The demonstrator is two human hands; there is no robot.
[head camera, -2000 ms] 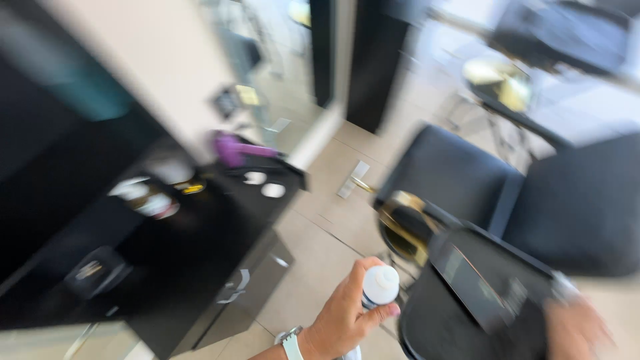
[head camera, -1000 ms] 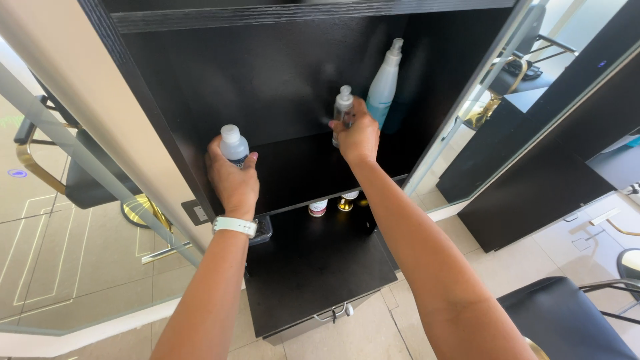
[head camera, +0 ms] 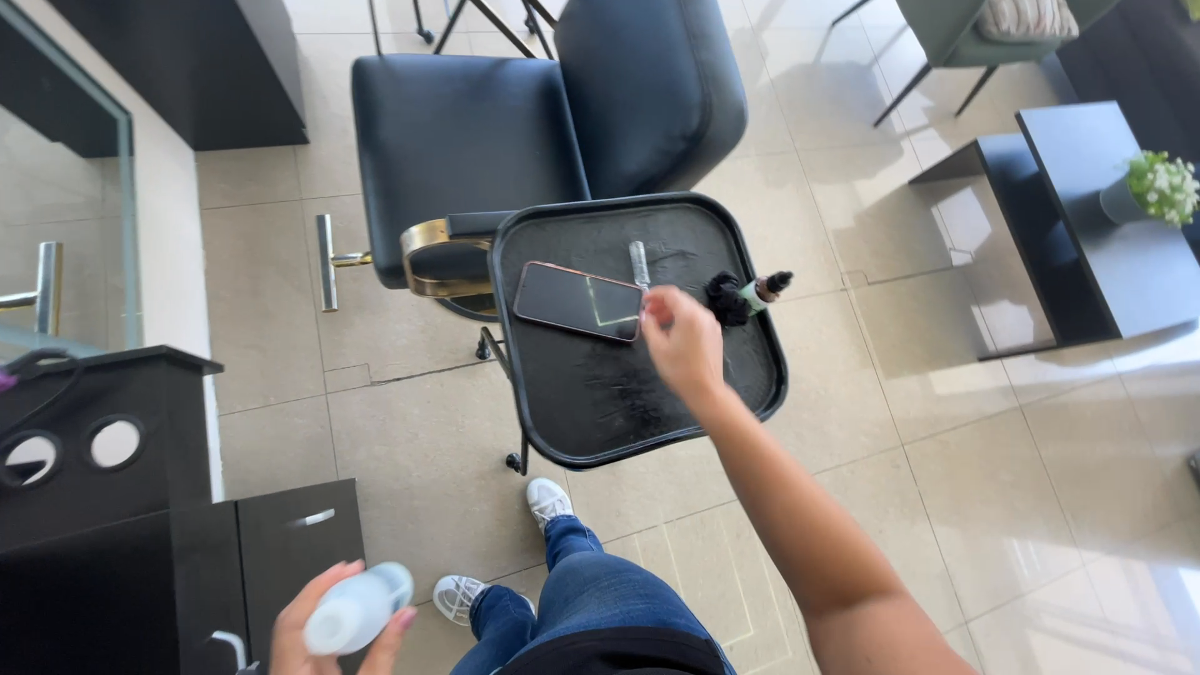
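Note:
A white-capped plastic bottle (head camera: 359, 607) is in my left hand (head camera: 323, 623), low at the left, with thumb and fingers around it. Over the black tray (head camera: 600, 450) of a rolling stand, my right hand (head camera: 684, 337) has its fingertips bunched at the right end of a smartphone (head camera: 578, 301), which lies flat with its dark screen up. Whether those fingertips hold anything is hidden. Just above them lies a small clear object (head camera: 639, 264). At the tray's right edge a small dropper bottle (head camera: 766, 291) leans beside a black bunched item (head camera: 727, 300).
A black salon chair (head camera: 469, 141) with a gold armrest stands right behind the tray. On the left are a black cabinet (head camera: 291, 534) with silver handles and a wall mirror (head camera: 70, 187). A dark side table (head camera: 1097, 225) carries a potted plant (head camera: 1161, 190) at the right.
The view has swung from the shelf to the tray. My right hand, at a small pump bottle on the shelf one second ago, is now over the tray. The left still holds a white-capped bottle.

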